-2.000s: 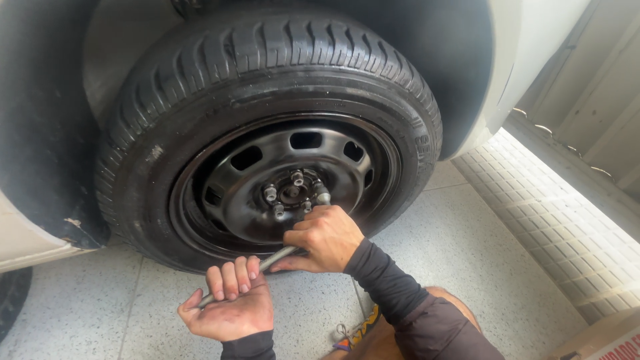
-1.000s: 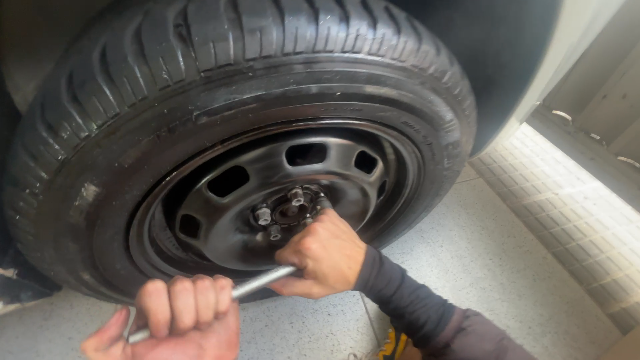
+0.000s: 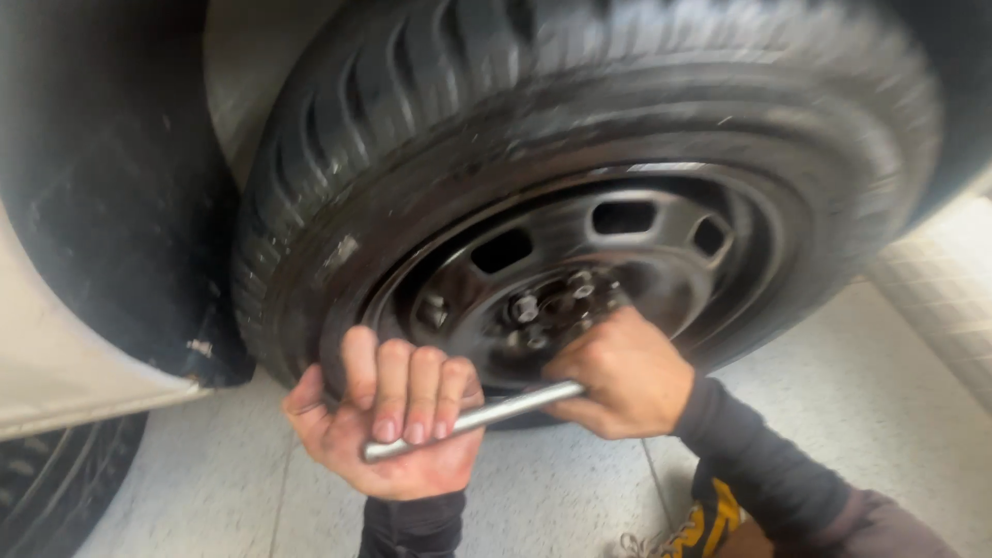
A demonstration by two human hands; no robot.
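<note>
A car wheel with a black steel rim (image 3: 496,298) and a treaded tire (image 3: 403,186) fills the middle of the head view. Several lug nuts or bolts (image 3: 526,308) show around its hub. My right hand (image 3: 628,376) is closed around the head end of a metal wrench bar (image 3: 515,404), close to the hub, and hides where the tool meets the wheel. My left hand (image 3: 403,426) lies palm up below the rim's left side, its fingers curled over the bar's free end.
The car's light body panel (image 3: 70,349) and dark wheel-arch liner (image 3: 139,201) are at the left. Another tire (image 3: 62,488) shows at lower left. A shoe with yellow parts (image 3: 717,519) is on the speckled tiled floor (image 3: 209,480). A ribbed light surface (image 3: 942,294) runs along the right.
The view has moved nearer the wheel than two seconds ago. Both hands are still on the bar; the left fingers now show from their front, curled over it.
</note>
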